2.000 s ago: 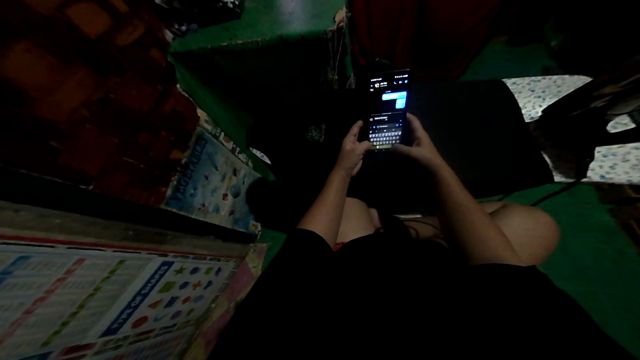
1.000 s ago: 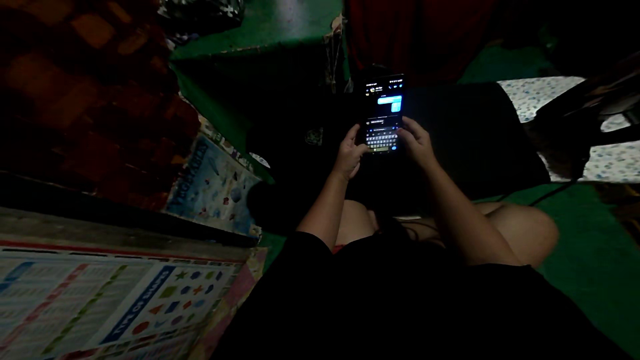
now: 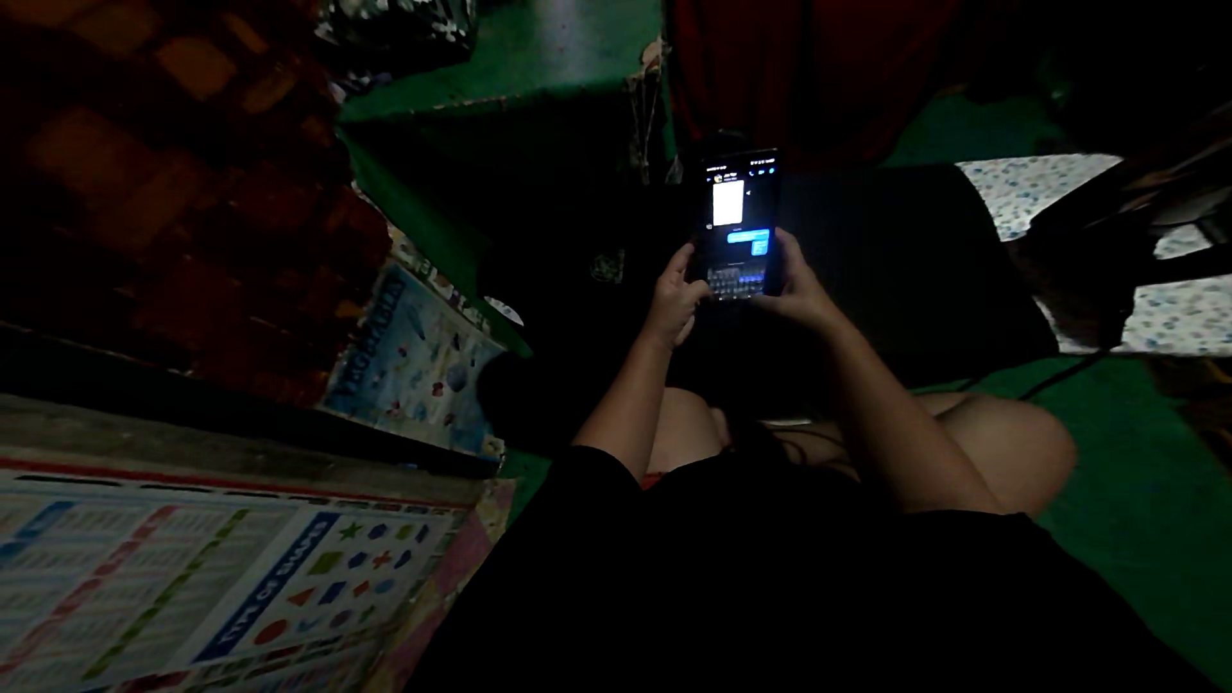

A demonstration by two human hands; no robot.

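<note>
Upright between my hands is a smartphone [image 3: 739, 226], its lit screen showing a chat with an on-screen keyboard at the bottom. My left hand [image 3: 677, 296] holds the phone's lower left side, its thumb at the keyboard's edge. Around the lower right corner is my right hand [image 3: 801, 289], its fingers along the side and its thumb near the bottom. Behind and under the phone lies a dark, flat padded surface [image 3: 924, 260]; its exact kind is hard to tell. My crossed legs [image 3: 1011, 443] are below my forearms.
A green table or bench [image 3: 539, 72] stands ahead to the left, a shiny dark bag [image 3: 399, 34] on it. Charts with shapes [image 3: 356, 577] and vegetables [image 3: 414, 361] are on the left. A red cloth [image 3: 799, 77] hangs behind the phone. A dark cable [image 3: 1064, 375] runs at the right.
The chat on the screen has shifted: a white block now shows above the blue message, which sits lower. My right hand's fingers have moved from over the screen's edge to the phone's side.
</note>
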